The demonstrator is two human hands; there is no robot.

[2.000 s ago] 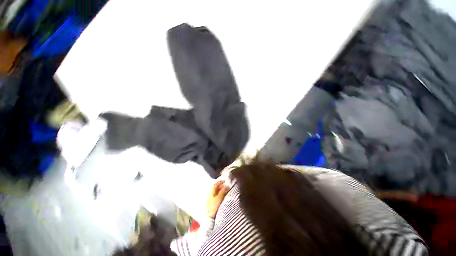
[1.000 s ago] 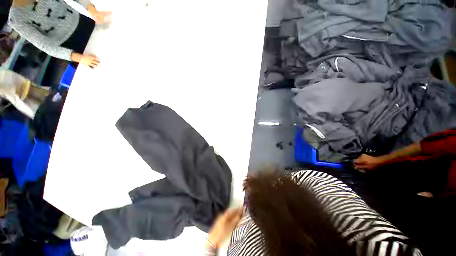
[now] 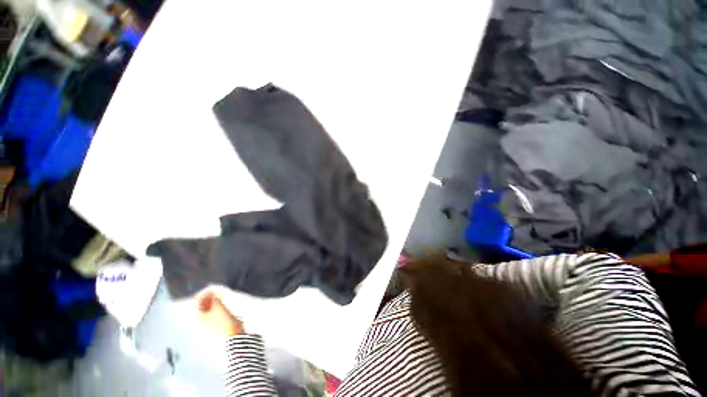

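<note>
Dark grey trousers (image 3: pixel 310 194) lie bent in a V on the white table (image 3: pixel 349 70). One leg points up the table and the other points left to the near left edge. My left hand (image 3: pixel 219 312), in a striped cuff, is blurred beside the lower edge of the left-pointing leg. I cannot tell whether it touches or grips the cloth. My right striped sleeve runs behind the brown hair hanging in front of the camera, and my right hand is not visible.
A large heap of grey garments (image 3: pixel 589 147) lies right of the table, by a blue crate (image 3: pixel 488 229). A red sleeve (image 3: pixel 690 260) shows at the right edge. A white printed bag (image 3: pixel 130 291) is at the table's left corner. Dark and blue things lie beyond.
My left hand has moved left from the trousers' near end to the left-pointing leg. The view has shifted, and the co-worker at the upper left is no longer clearly visible.
</note>
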